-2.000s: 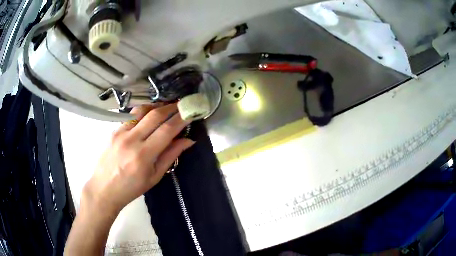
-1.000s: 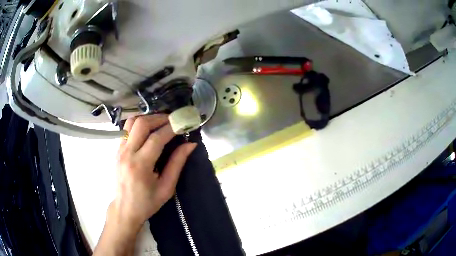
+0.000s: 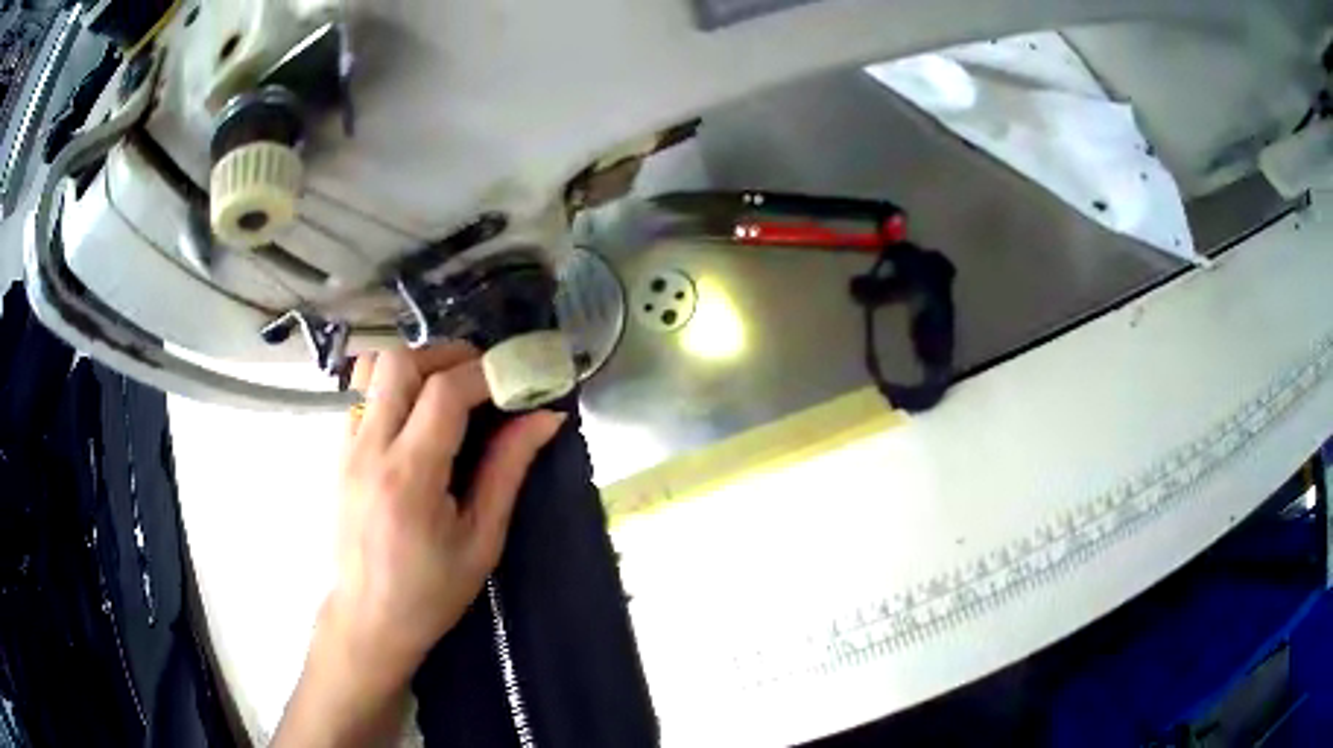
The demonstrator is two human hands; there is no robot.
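Observation:
A dark fabric panel (image 3: pixel 563 585) runs from the needle area down to the bottom edge of the picture. A silvery metal zipper (image 3: pixel 507 665) runs along it. My left hand (image 3: pixel 417 497) holds the panel's upper part, thumb on top and fingertips close to the presser foot area. The fingertips are partly hidden under the machine head (image 3: pixel 439 132) and the lower cream knob (image 3: pixel 529 370). The needle and the zipper's upper part are hidden. My right hand is not in view.
Black and red snips (image 3: pixel 819 224) with a black cord loop (image 3: pixel 909 329) lie on the metal bed, right of the needle. A white scrap (image 3: pixel 1045 132) lies beyond. Yellow tape (image 3: pixel 760 456) and a printed ruler (image 3: pixel 994 563) mark the table. Dark pieces (image 3: pixel 88 555) hang at left.
The panel's lower part has shifted left. The small metal ring seen by my thumb two seconds ago is no longer visible. My left hand stays near the needle; its thumb has moved closer to the knob.

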